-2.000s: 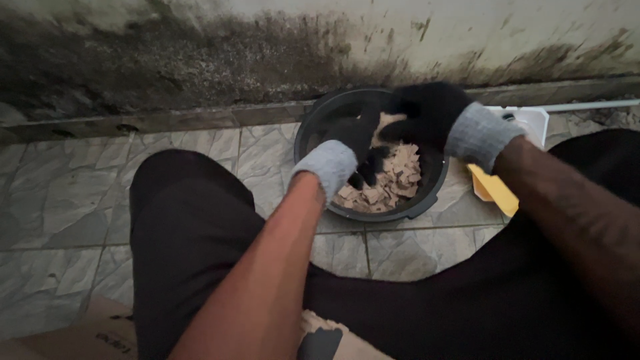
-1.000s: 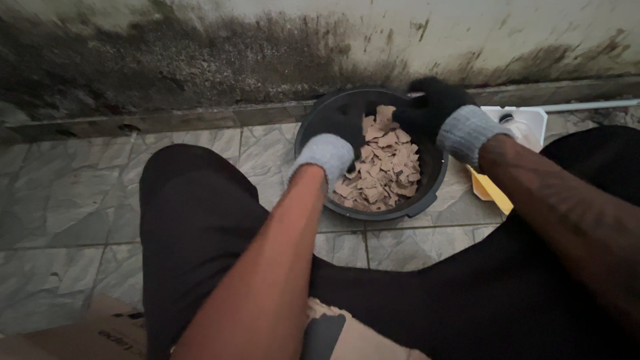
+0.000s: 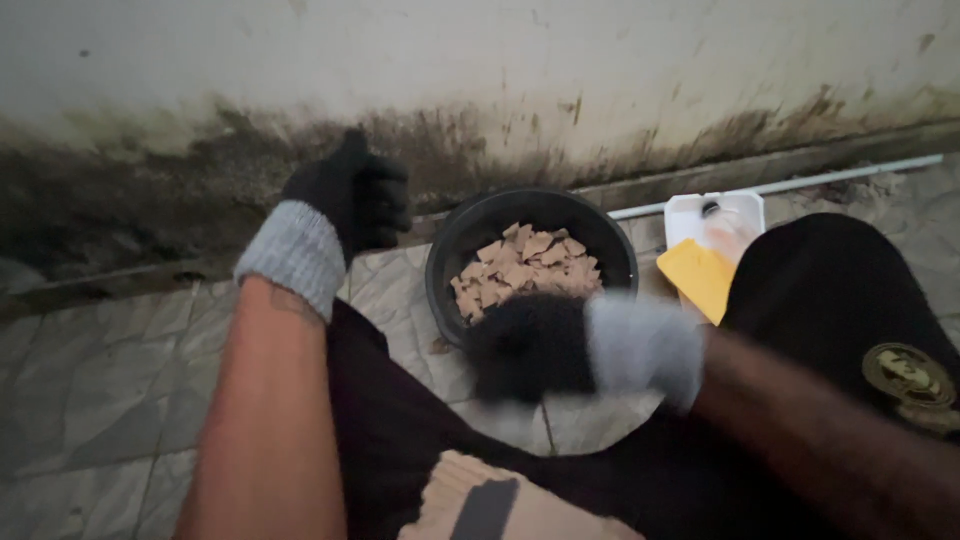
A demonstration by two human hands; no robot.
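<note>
A round black plastic basin (image 3: 531,196) stands on the tiled floor with many torn cardboard pieces (image 3: 525,266) heaped inside. My left hand (image 3: 351,196), in a black knit glove with a grey cuff, is raised to the left of the basin; nothing shows in it, though its palm side is partly hidden. My right hand (image 3: 529,349), gloved alike and blurred by motion, is over the near rim of the basin and hides part of it; its fingers cannot be made out. A torn piece of corrugated cardboard (image 3: 555,510) with a dark grey strip lies near my lap.
Right of the basin are a white foam container (image 3: 684,217) with a blurred clear item in it and a yellow piece (image 3: 699,279). A thin pale pipe (image 3: 817,180) runs along the base of the stained wall (image 3: 480,90). My knees flank the basin.
My left hand has left the basin and is now up at its left. My right hand has come from the far right rim to the near rim. The view has shifted.
</note>
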